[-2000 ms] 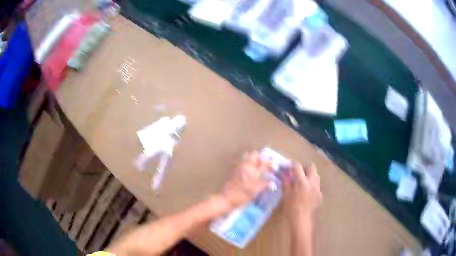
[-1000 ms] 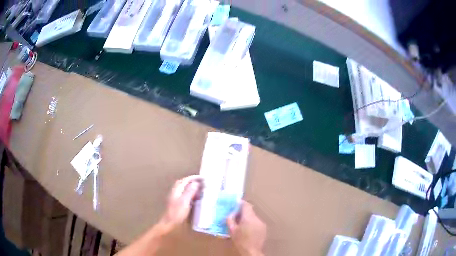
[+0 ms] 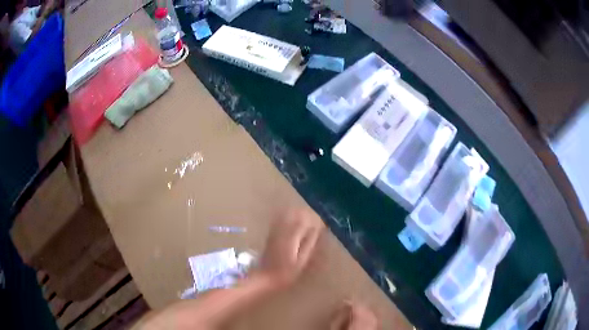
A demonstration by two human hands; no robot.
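My left hand is blurred above the cardboard-covered bench; its fingers look bent, and whether they hold anything cannot be told. My right hand is blurred and mostly cut off by the bottom edge. Left of my left hand lie a white leaflet and pale bagged parts, partly behind my forearm. A thin stick lies just above them. Small glittering parts lie further up the bench.
Blister trays and white boxes stand in a row on the green belt, with a long box further off. A red-capped bottle, red sheet and folded cloth are at the bench's far end.
The view has swung left along the bench. The long white box or tray that both my hands held is no longer seen in them. A tray now shows at the belt's lower right.
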